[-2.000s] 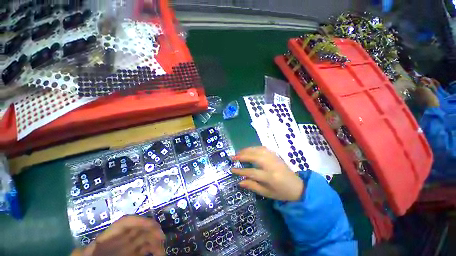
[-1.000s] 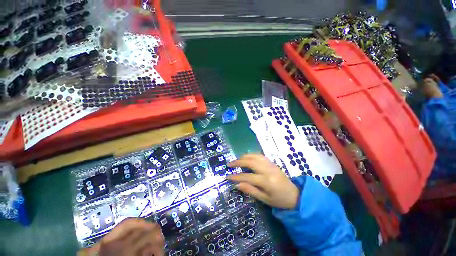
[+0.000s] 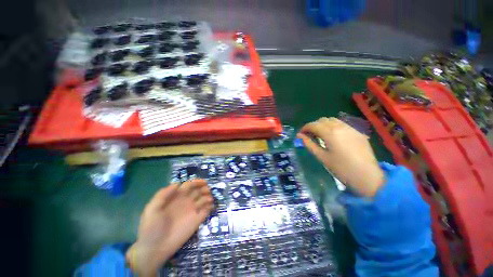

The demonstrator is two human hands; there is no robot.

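Observation:
A clear blister tray (image 3: 259, 219) lies in front of me with black panels (image 3: 236, 166) in its upper rows. My left hand (image 3: 172, 216) is palm up over the tray's left edge with fingers slightly curled; blur hides whether anything lies in it. My right hand (image 3: 343, 151) is beyond the tray's upper right corner, its thumb and fingertips at a small bright blue heap (image 3: 298, 142). I cannot tell whether the fingertips grip any of it. The sticker sheets are mostly hidden under my right hand and sleeve.
A red bin (image 3: 216, 129) at the back left bears a far clear tray of black housings (image 3: 143, 66). A tan strip (image 3: 211, 149) lies before it. A clear bag with blue contents (image 3: 112, 170) is at left. Ribbed red bins (image 3: 448, 140) and a wired pile (image 3: 459, 73) stand at right.
The view has swung left and is blurred. My right hand has left the tray's right side and moved up to the blue heap. My left hand has turned palm up at the tray's left edge.

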